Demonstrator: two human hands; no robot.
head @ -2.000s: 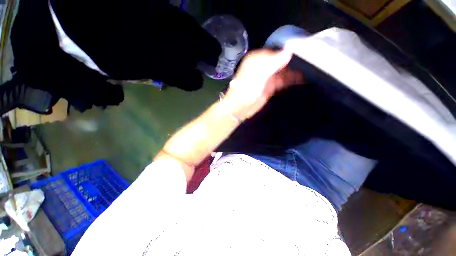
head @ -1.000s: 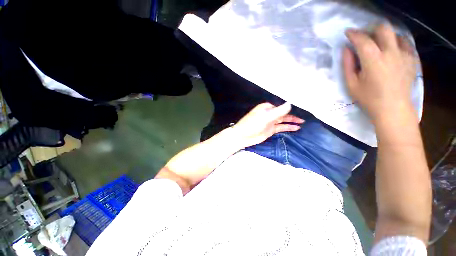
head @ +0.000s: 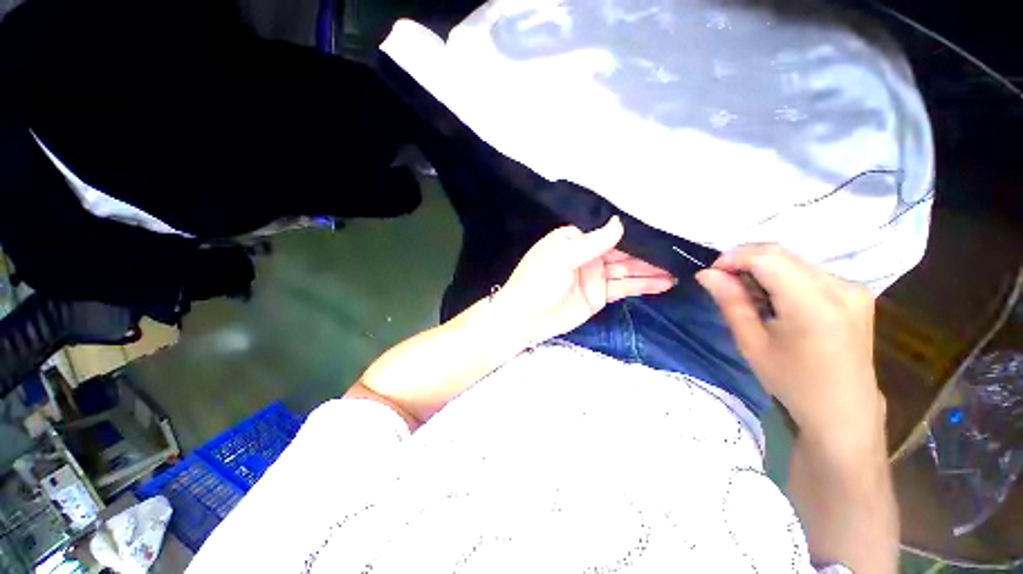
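Note:
A black garment with a shiny pale lining (head: 662, 101) lies across the lap. Its matte black hem edge (head: 538, 185) runs below the lining. My left hand (head: 572, 278) holds that black edge, thumb on top and fingers beneath. My right hand (head: 791, 314) pinches a thin bright needle (head: 689, 258) between thumb and fingertips, its tip pointing up and left beside the black edge. A dark thread (head: 830, 202) curves loosely over the right part of the lining. Whether the needle touches the cloth cannot be told.
A large heap of black garments (head: 202, 123) with a white strip is at upper left. A blue plastic crate (head: 224, 465) stands on the green floor (head: 337, 292) at lower left. A crinkled clear plastic bag (head: 987, 432) is at right. Blue jeans (head: 662, 336) are under the work.
The lining has been spread out over the front since the earliest frame. My right hand has moved from above the lining down and left to the hem edge, and the needle now shows. My left hand stays at the edge.

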